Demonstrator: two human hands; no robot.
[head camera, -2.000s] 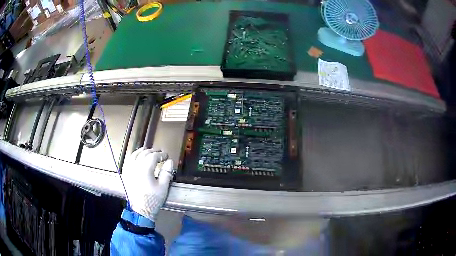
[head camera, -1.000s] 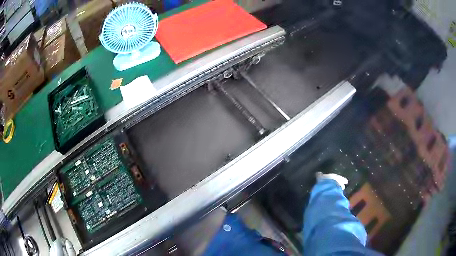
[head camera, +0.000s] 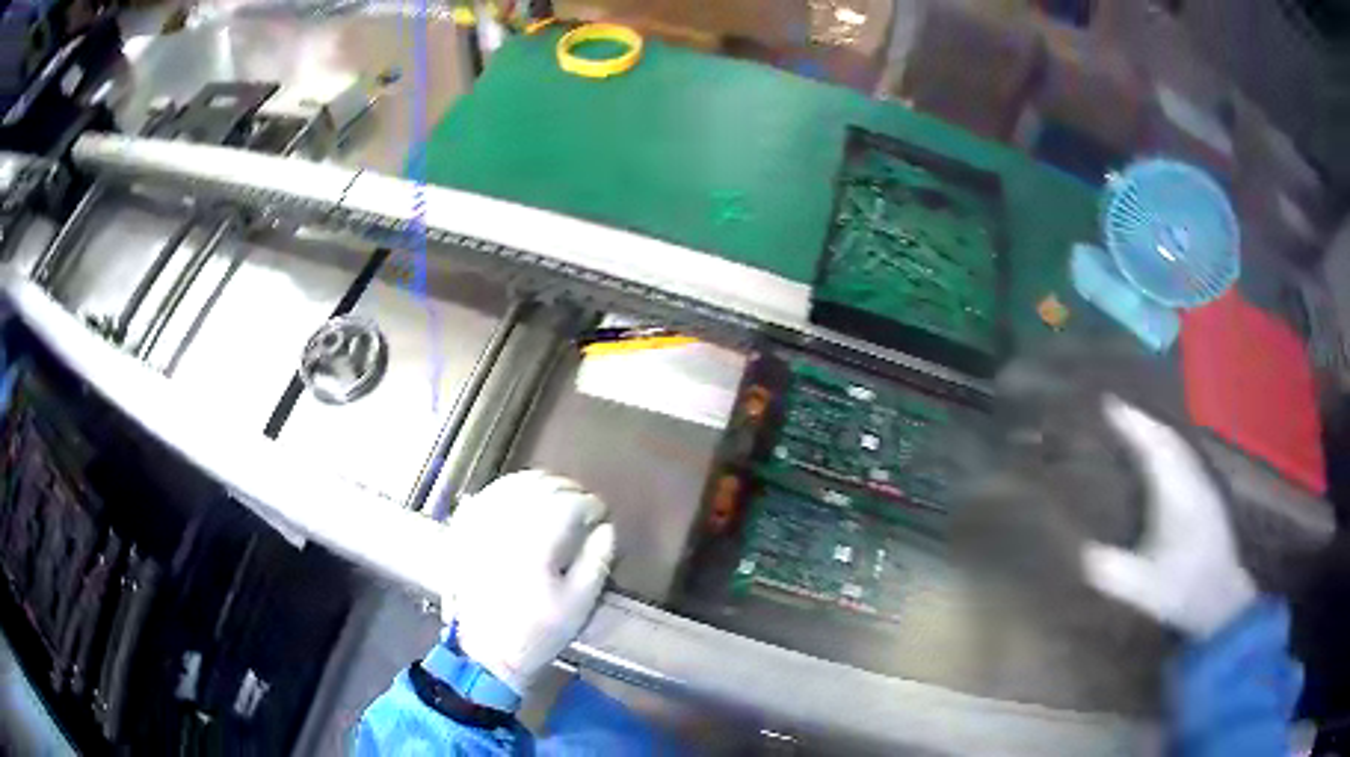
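Note:
A green circuit board (head camera: 844, 555) lies in a dark carrier with orange-brown clips (head camera: 726, 500) between the conveyor rails. My right hand (head camera: 1177, 525), in a white glove, is at the right with thumb and fingers around the edge of a dark flat object (head camera: 1051, 503). That object is strongly blurred and hides the right side of the board and its carrier. I cannot tell what is on it. My left hand (head camera: 533, 569), in a white glove, is curled at the front rail (head camera: 356, 540), left of the carrier, with nothing visible in it.
A black tray of green slivers (head camera: 918, 252) sits on the green mat (head camera: 711, 148) behind the rear rail. A yellow ring (head camera: 600, 51), blue fan (head camera: 1173, 234) and red sheet (head camera: 1251, 388) are also there. A round metal knob (head camera: 344, 360) and white paper (head camera: 659, 377) show between the rails.
The view has swung back left. My right hand was low at the right beyond the front rail; now it is over the conveyor with the dark flat object. My left hand is fully in view again.

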